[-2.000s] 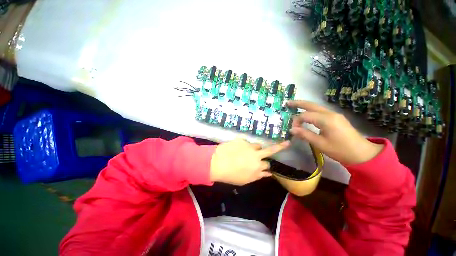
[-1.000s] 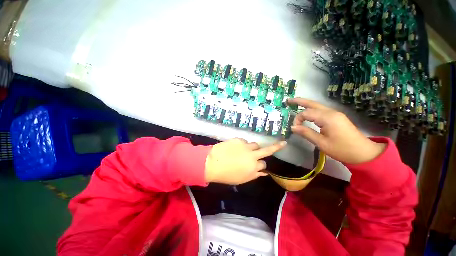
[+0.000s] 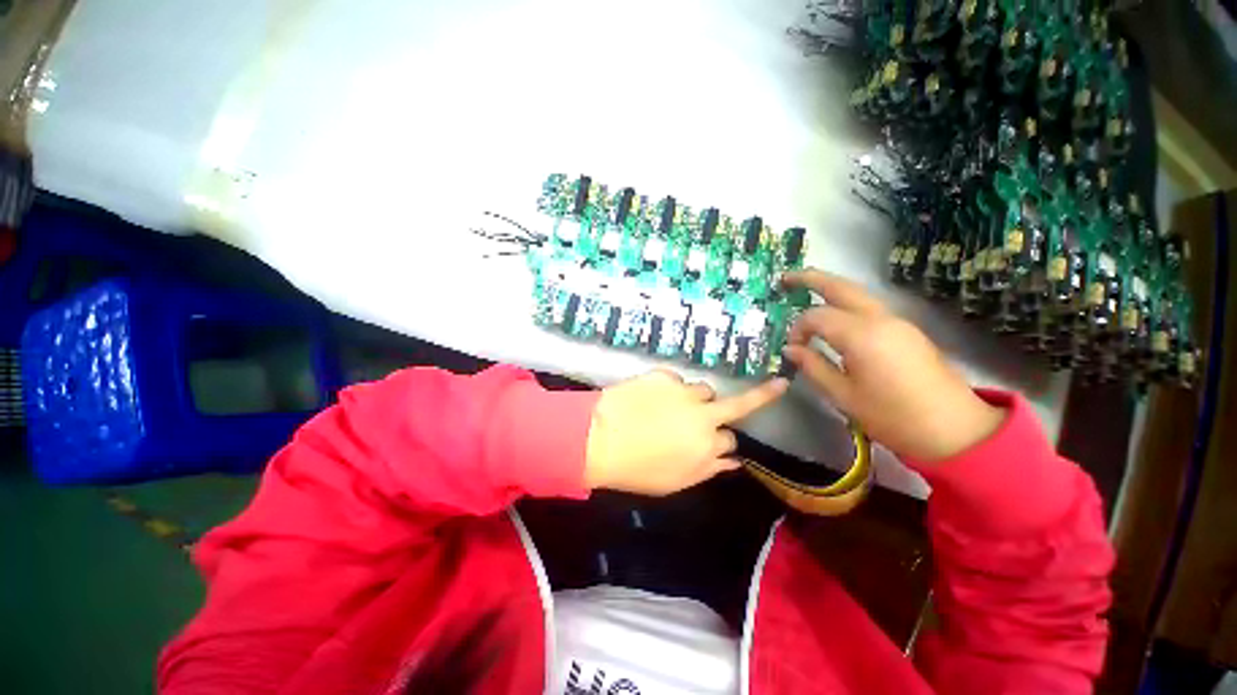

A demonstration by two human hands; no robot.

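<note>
A green circuit board panel [image 3: 665, 278] with two rows of dark and silver parts lies on the white-covered bench, with thin lead wires [image 3: 509, 239] at its left end. My left hand [image 3: 665, 432] is below the panel, index finger extended toward its lower right corner, and holds one end of a curved adhesive pad sheet [image 3: 825, 497], yellow outside and dark inside. The sheet bends round to below my right hand [image 3: 875, 356]. My right hand is at the panel's right end, with thumb and fingers close together. Whether a small pad is at its fingertips cannot be told.
Stacked circuit board panels [image 3: 1031, 204] are piled at the right, with loose wires toward the bench. White sheeting [image 3: 394, 122] covers the bench. A blue plastic stool [image 3: 183, 373] stands on the green floor at the left. Brown wooden surfaces are at the far right.
The sheet's loop looks flatter and my right hand and sleeve have shifted slightly left. The right fingers stay at the panel's right end. The panel lies much as before.
</note>
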